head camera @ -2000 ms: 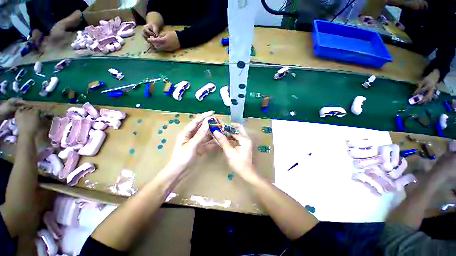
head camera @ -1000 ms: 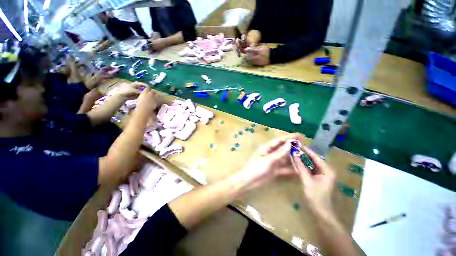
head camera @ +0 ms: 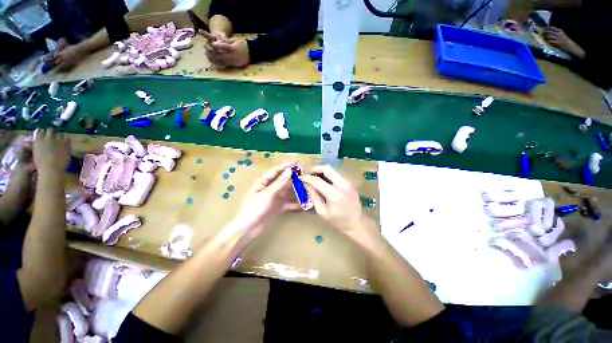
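Observation:
A part-filled housing (head camera: 302, 192) is held upright between both my hands, with a blue battery showing inside its pale pink rim. My left hand (head camera: 266, 195) grips it from the left, the fingers around its side. My right hand (head camera: 335, 197) touches it from the right, with the thumb and fingers at its edge and upper end. Both hands are bare and above the brown bench (head camera: 268, 234). The circuit board is not visible now; the fingers may hide it.
A heap of housing shells (head camera: 111, 174) lies left, another (head camera: 527, 224) on the white sheet (head camera: 416, 268). Behind are the green belt (head camera: 396, 120) with housings, a metal post (head camera: 339, 80) and a blue tray (head camera: 486, 60). Other workers' arms are at left and right. A carton (head camera: 228, 311) is lower left.
The view swung left and came back. The green board seen at my right fingers earlier no longer shows; the blue battery now shows lengthwise in the housing.

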